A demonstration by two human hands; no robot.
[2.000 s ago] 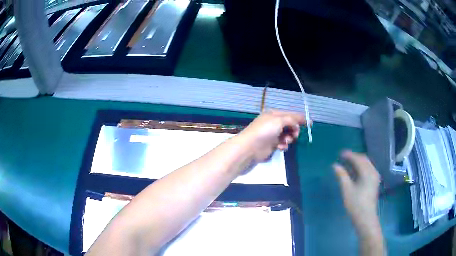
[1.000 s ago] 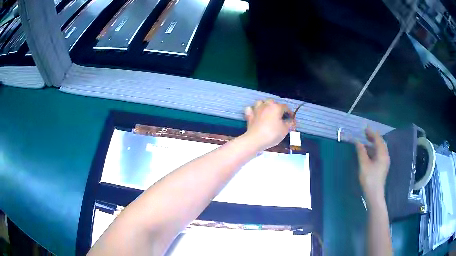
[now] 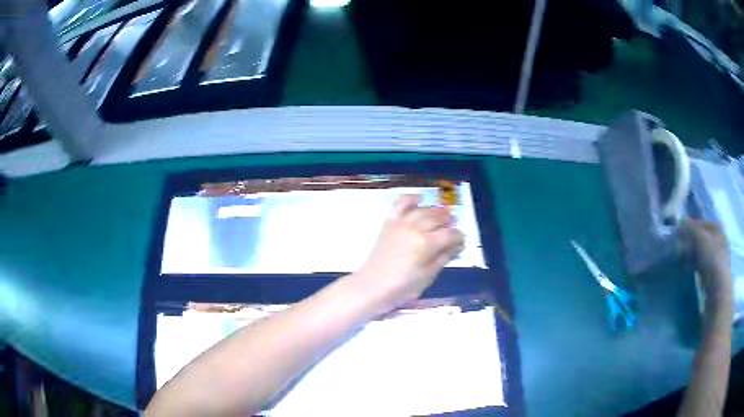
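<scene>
My left hand (image 3: 420, 244) is over the right part of the upper bright LCD module (image 3: 326, 232), fingers curled just below the amber flex cable (image 3: 448, 193). The cable lies at the module's upper right corner. Whether the fingers hold anything cannot be told. A second module (image 3: 424, 362) lies below, in the same black foam tray (image 3: 326, 287). My right hand (image 3: 706, 244) is blurred at the right, by the front end of the grey tape dispenser (image 3: 633, 191) with its cream roll (image 3: 674, 175). Its fingertips are partly unclear.
Turquoise-handled scissors (image 3: 617, 306) lie on the green mat (image 3: 563, 350) right of the tray. Pale sheets (image 3: 724, 195) lie beside the dispenser. A ribbed grey-white rail (image 3: 351, 130) runs behind the tray, with a thin white strand (image 3: 530, 57) beyond. More panels (image 3: 245, 41) lie at upper left.
My left hand has moved down from the flex cable onto the module. The cable, raised earlier, now lies on the module. My right hand has moved right to the dispenser. The scissors are now visible.
</scene>
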